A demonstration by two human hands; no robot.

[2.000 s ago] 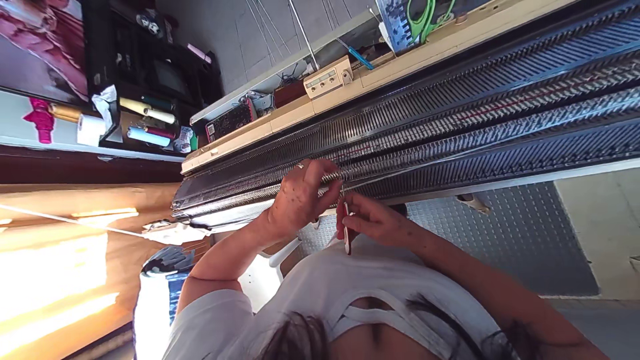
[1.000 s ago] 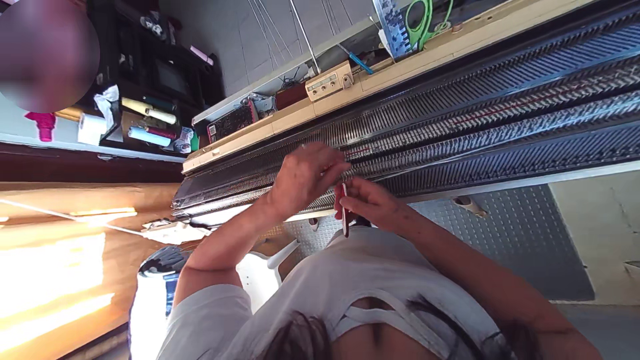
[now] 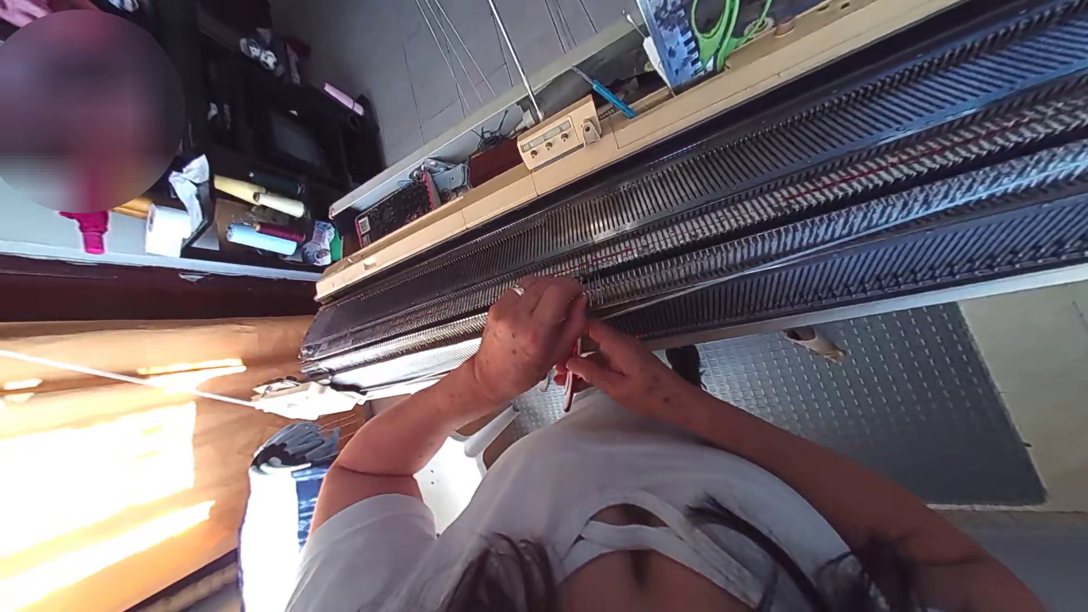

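A long double-bed knitting machine [image 3: 680, 229] runs diagonally across the view, with dark ribbed beds and pale knitting with a red line between them. My left hand [image 3: 531, 331], wearing a ring, is bent over the near bed; its fingertips are bunched and partly hidden, so whether it grips a thread or needle cannot be told. My right hand [image 3: 625, 370] is close against it at the machine's near edge. Between the thumb and fingers of my right hand is a small red-handled tool [image 3: 569, 387], perhaps snips, pointing down toward my shirt.
A beige counter unit [image 3: 559, 134] sits on the far rail, with a blue-handled tool [image 3: 614, 99] and green-handled scissors [image 3: 718, 34] beyond. Cones of yarn [image 3: 261, 239] stand on the dark table at left. A white cord [image 3: 127, 376] crosses the left side.
Both hands have stayed together at the near bed. Since one second ago, my left hand has come slightly toward my body.
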